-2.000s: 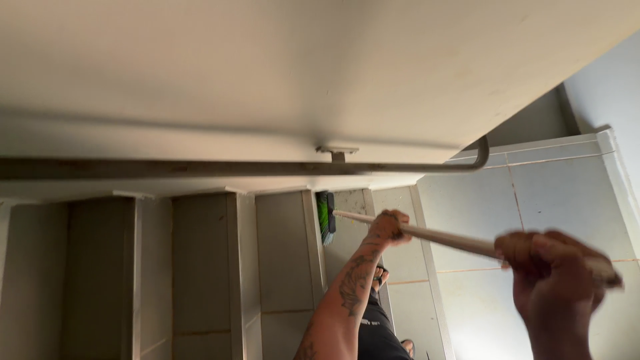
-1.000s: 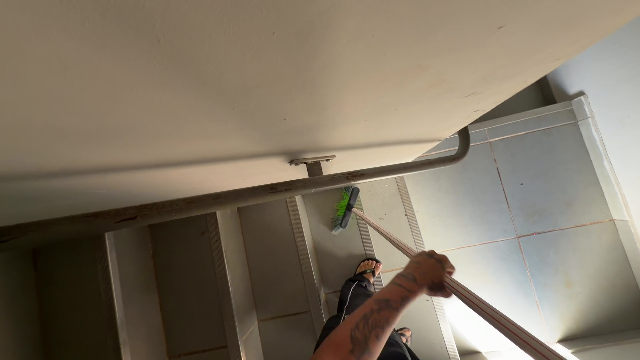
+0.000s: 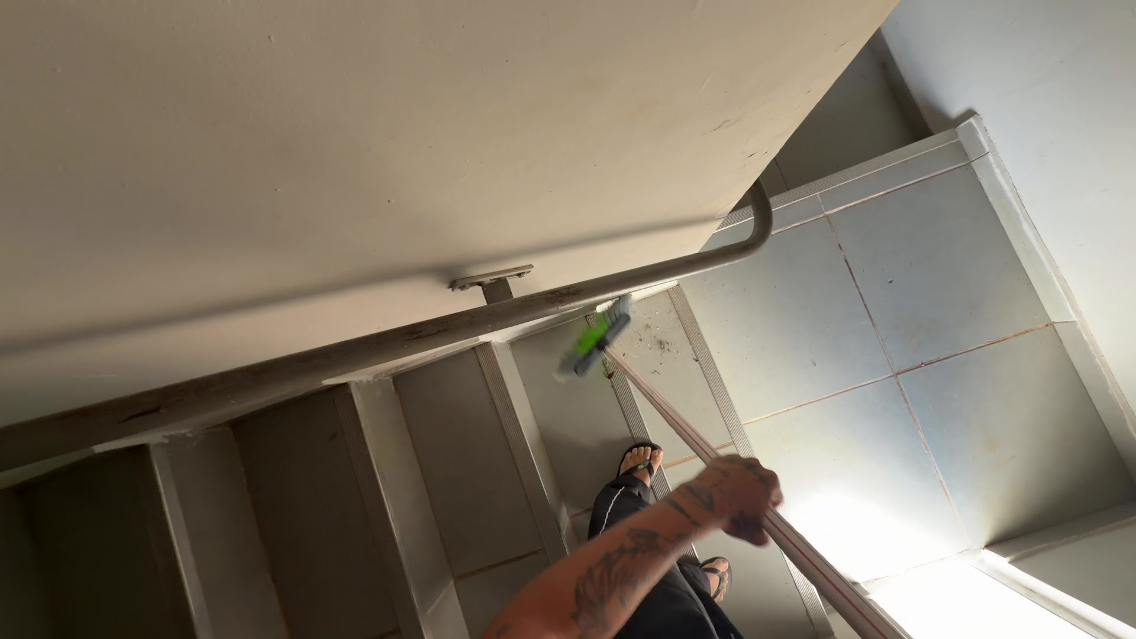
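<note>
My left hand [image 3: 741, 499], at the end of a tattooed forearm, is closed around the striped handle [image 3: 661, 404] of a broom. The handle runs from the lower right edge up to the broom head [image 3: 599, 339], which has green and grey bristles and is blurred. That head is at the nosing of a stair tread, close to the wall side and just below the handrail. Dark specks of dirt [image 3: 658, 344] lie on the tread right of the bristles. My right hand is out of view.
A metal handrail [image 3: 355, 353] on a bracket [image 3: 493, 279] runs along the beige wall [image 3: 355, 133]. Tiled steps [image 3: 466, 461] extend left; a tiled landing [image 3: 941, 266] lies right. My feet in black flip-flops [image 3: 641, 460] stand on the stairs.
My right hand, on the handle two seconds ago, has left the view. The broom head has turned and now tilts the other way, with the handle slanting more steeply. The view has tilted.
</note>
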